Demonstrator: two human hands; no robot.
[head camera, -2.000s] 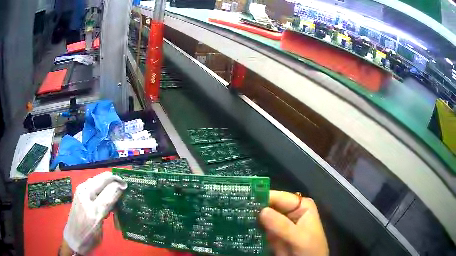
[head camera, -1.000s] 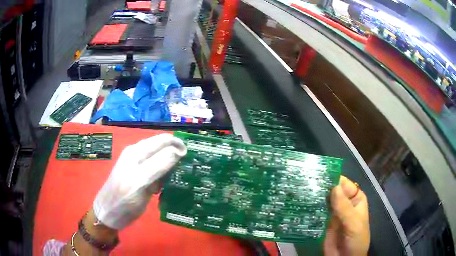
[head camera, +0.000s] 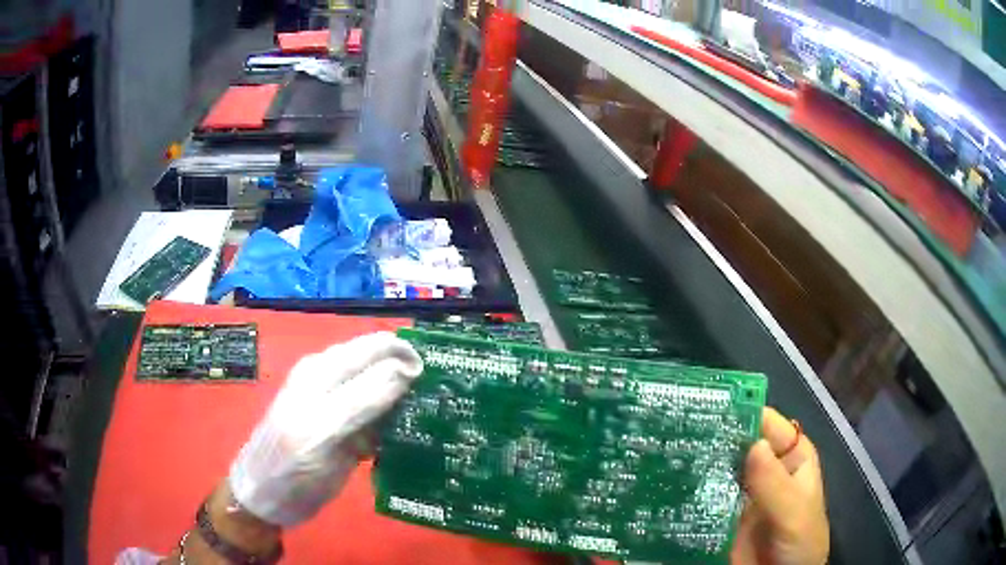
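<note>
A green circuit board (head camera: 563, 447) is held up over the front of the red mat, its solder side facing me, with rows of shiny joints along its long edges. My left hand (head camera: 322, 430), in a white glove, grips its left end. My right hand (head camera: 785, 491), bare with a ring, grips its right end; its lower part is cut off by the picture's bottom edge. The fingers behind the board are hidden.
Another board (head camera: 199, 352) lies on the red mat (head camera: 166, 464). Behind are a board on a white sheet (head camera: 124, 245), a black tray (head camera: 502, 289) with a blue bag (head camera: 351, 215), and at right a conveyor (head camera: 530, 221) carrying boards.
The view has swung left since the first frame, so bench and board sit further right. The bright glare on the board's right side a second ago is mostly gone. Both hands keep their hold.
</note>
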